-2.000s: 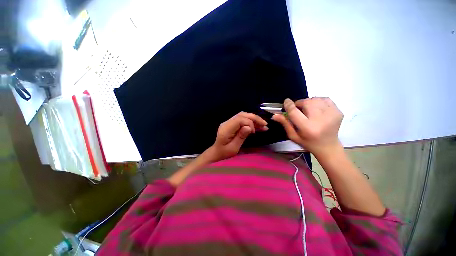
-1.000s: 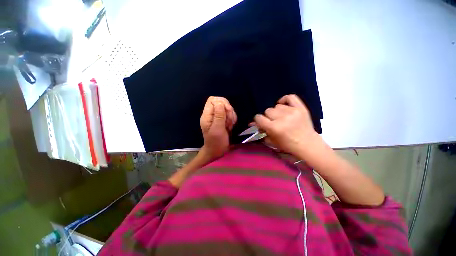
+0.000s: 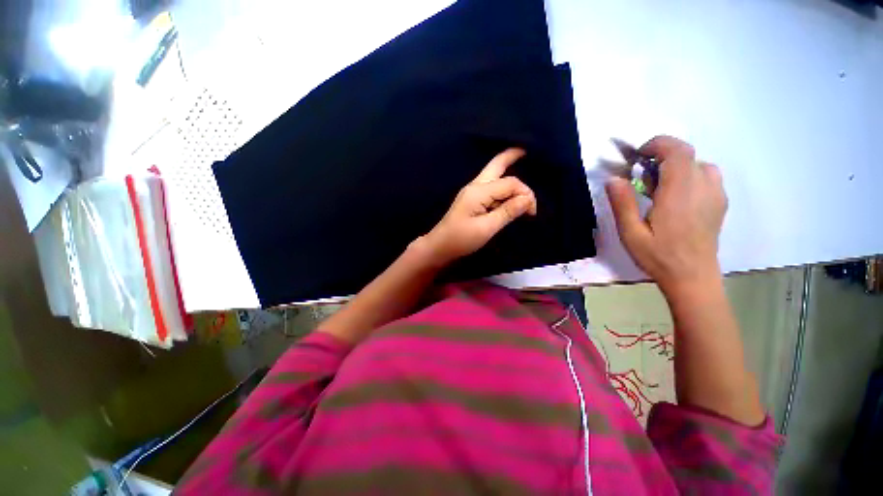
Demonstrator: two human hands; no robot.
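Note:
A matte black folded garment (image 3: 387, 145) lies flat on the white table (image 3: 775, 126), its near edge along the table's front edge. My left hand (image 3: 484, 208) is over the lower right part of the garment, forefinger stretched out and the other fingers curled. I see nothing held in it. My right hand (image 3: 678, 208) is over the table to the right of the garment, off the cloth. It holds thread snips (image 3: 639, 174), with a pale green part showing and blurred blades pointing to the upper left.
Clear poly bags with red strips (image 3: 111, 257) are stacked at the table's left edge. A dark green pen-like thing (image 3: 156, 56) lies at the back left. Red strips (image 3: 634, 387) lie on the floor below the table. A white cord (image 3: 578, 397) hangs down my front.
My right hand has moved right with the snips, off the garment onto the white table's area. My left hand has moved right, and its forefinger is now stretched out.

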